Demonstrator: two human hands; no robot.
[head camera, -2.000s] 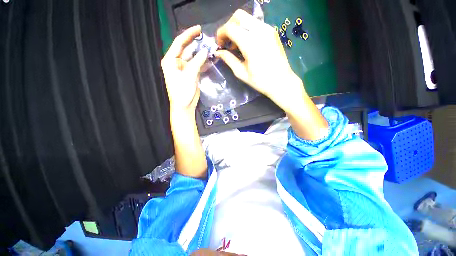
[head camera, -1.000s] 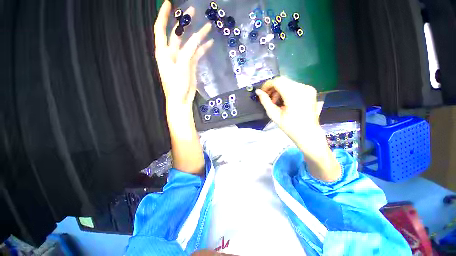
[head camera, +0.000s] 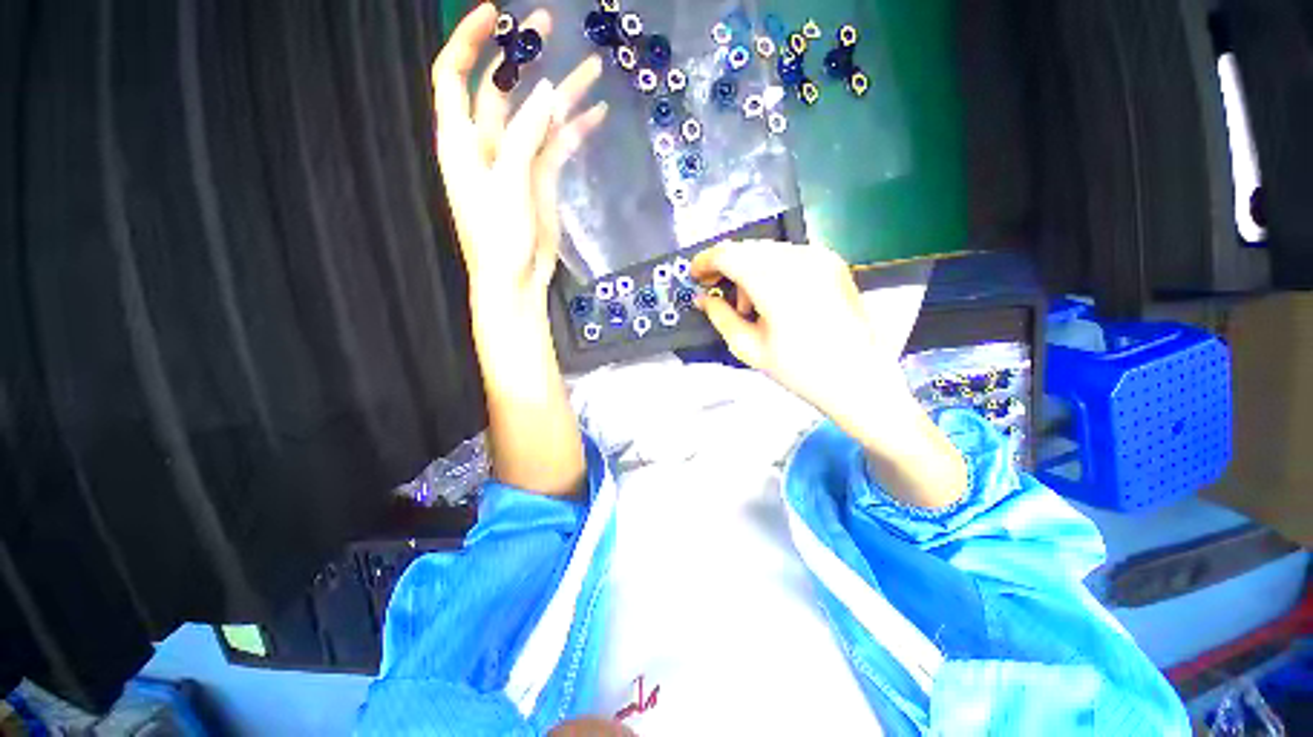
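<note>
Small dark parts with pale rings (head camera: 647, 301) lie in a group in the recess of the black tray (head camera: 614, 350). My right hand (head camera: 778, 310) pinches a ringed part at the right end of this group. My left hand (head camera: 504, 166) is raised at the upper left, fingers spread, with a dark ringed part (head camera: 521, 49) at its fingertips. Clear plastic bags (head camera: 605, 187) lie beyond the tray, with more ringed parts (head camera: 664, 108) on or in them.
A green mat (head camera: 922, 159) lies under the bags. A clear pack of dark parts (head camera: 972, 386) is right of the tray, near a blue perforated basket or stool (head camera: 1152, 418). Black ribbed covers (head camera: 216, 288) stand on both sides. Crumpled clear plastic (head camera: 454, 472) is beside my left forearm.
My hands have parted from their earlier position together over the bag. In the last second my right hand moved slightly left, to the tray's group. Ringed parts now show across the bags.
</note>
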